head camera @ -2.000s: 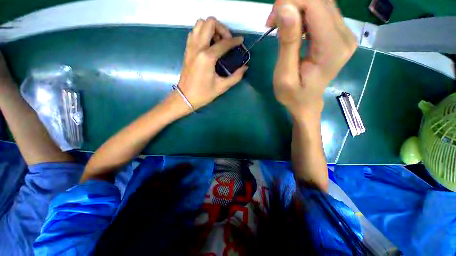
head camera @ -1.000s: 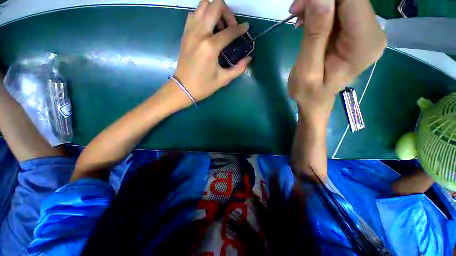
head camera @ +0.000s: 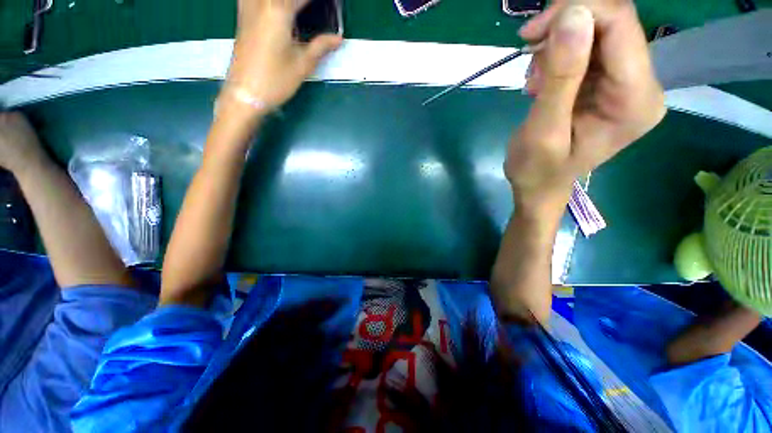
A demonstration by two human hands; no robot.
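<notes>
My left hand (head camera: 269, 51) is at the top of the view, over the green belt beyond the white rail, holding a dark watch body (head camera: 319, 20) with a silver rim. Its upper fingers are cut off by the frame edge. My right hand (head camera: 592, 84) is raised at the upper right. Its fingers are closed on a thin dark hand tool (head camera: 474, 76), whose tip points down and left over the green bench, touching nothing.
Other watch bodies lie on the belt (head camera: 195, 21). The white rail (head camera: 389, 63) crosses the view. A clear plastic bag (head camera: 106, 203) lies left, white strips (head camera: 586, 211) right, near a green fan (head camera: 745, 228). A grey post (head camera: 719, 55) is upper right. Neighbours' arms show on both sides.
My left hand has moved up and left with the watch body, from above the bench to over the belt. The tool tip is now apart from the watch body. More of the belt shows.
</notes>
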